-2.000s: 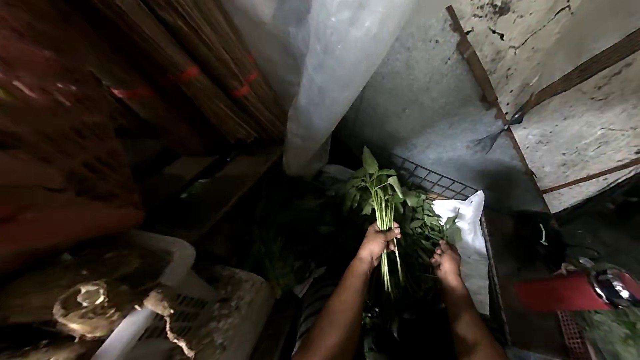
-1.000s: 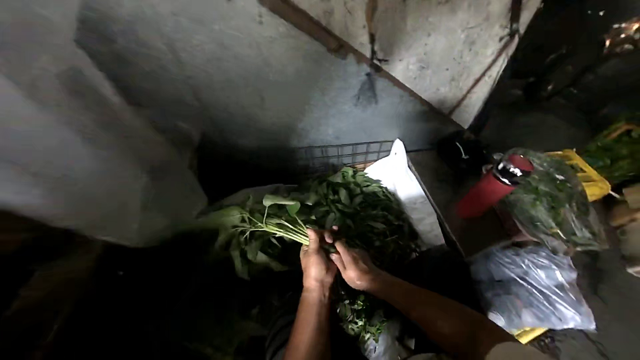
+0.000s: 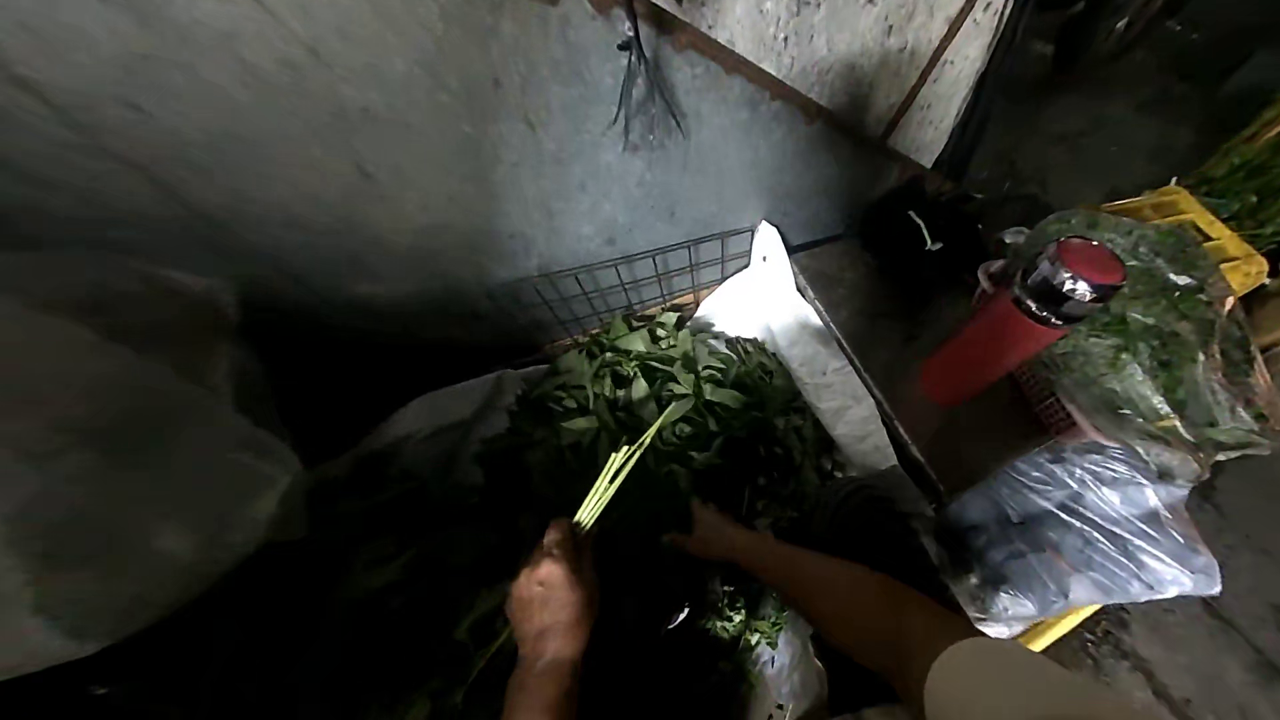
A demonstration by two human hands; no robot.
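Note:
My left hand (image 3: 553,592) is closed around a small bunch of green stems (image 3: 622,478), whose bare ends point up and away from me; the leafy part lies in shadow. Low over the dark lower part of the heap, my right hand (image 3: 712,532) reaches in from the right, its fingers lost in shadow, so whether it grips anything is not visible. A heap of leafy greens (image 3: 650,375) lies just beyond both hands, on white sheeting (image 3: 815,365) inside a wire-mesh crate (image 3: 640,280).
Right of the crate stands a red flask (image 3: 1000,340) with a metallic collar. Bagged greens (image 3: 1130,350), a yellow crate (image 3: 1190,225) and a plastic bag (image 3: 1080,530) lie beyond. A grey wall (image 3: 400,150) rises behind; pale plastic (image 3: 130,460) bulges at left.
The hands, together at the bunch a second ago, are now apart. The stem ends in my left hand now point away from me. The view has swung right since two seconds ago.

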